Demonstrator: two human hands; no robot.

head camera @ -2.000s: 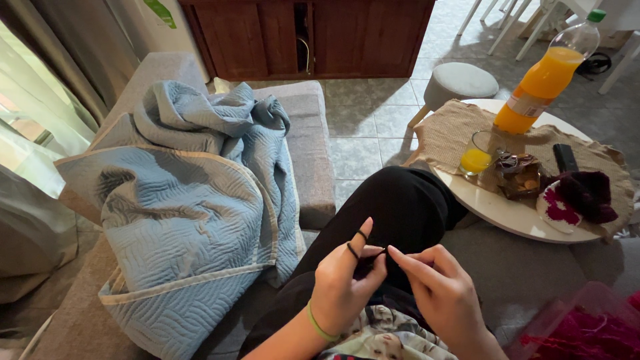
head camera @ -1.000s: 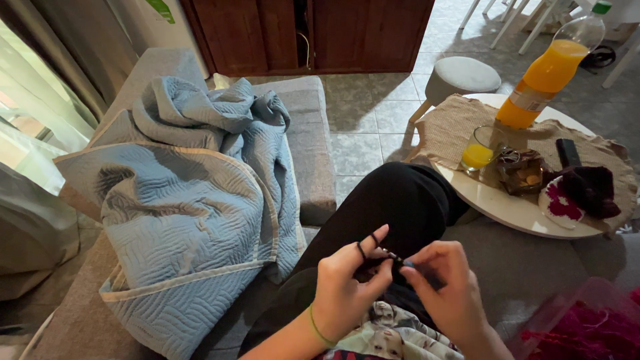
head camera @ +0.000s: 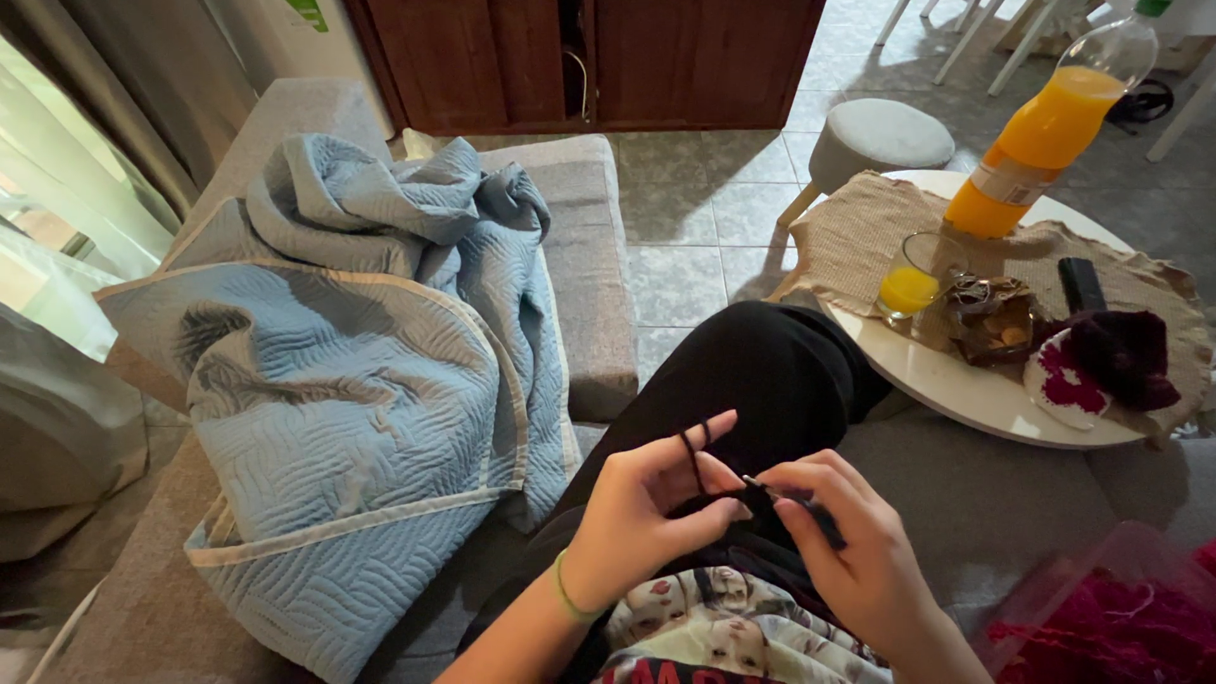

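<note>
Dark yarn [head camera: 693,462] is looped around the raised index finger of my left hand [head camera: 655,503], whose thumb and middle finger come close together near the work. My right hand [head camera: 845,532] pinches a thin metal crochet hook [head camera: 753,483], its tip pointing at my left fingertips. Any dark worked piece between the hands cannot be told apart from the black trousers behind it. Both hands are above my lap, in front of a printed shirt [head camera: 731,627].
A blue quilted blanket [head camera: 351,408] lies on the grey sofa at left. The round table [head camera: 912,370] at right bears an orange drink bottle [head camera: 1035,152], a glass [head camera: 910,285], a snack packet [head camera: 993,323] and dark red yarn [head camera: 1126,356]. Pink material [head camera: 1111,617] lies lower right.
The fingers of both hands have shifted slightly around the yarn. The tip of the hook shows between them now. Blanket and table things have stayed put.
</note>
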